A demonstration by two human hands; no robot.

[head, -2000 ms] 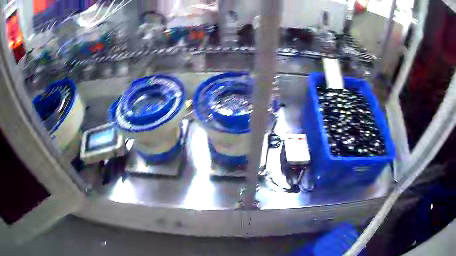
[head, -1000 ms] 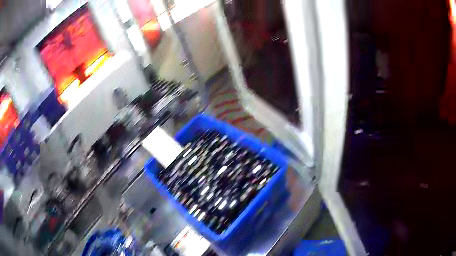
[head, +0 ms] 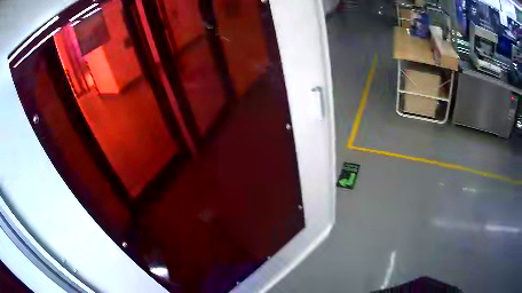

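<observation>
A machine guard door (head: 229, 166) with a white frame and a dark red-brown tinted window fills the left and middle of the view. A small metal handle (head: 319, 103) sits on its right frame edge. The window shows red-tinted reflections or shapes. Neither my left hand nor my right hand is in the picture. A dark shape shows at the bottom edge, right of the middle; I cannot tell what it is.
Grey glossy floor (head: 418, 212) lies right of the door, with yellow lines (head: 412, 158) and a green-and-black floor sign (head: 348, 175). At the upper right stand a wooden-topped table (head: 420, 48) with boxes below and a metal cabinet (head: 481, 106) with equipment on it.
The view has swung right, away from the blue bin of black parts and the bowl feeders, which are out of the picture. The guard door and the floor beyond it now show.
</observation>
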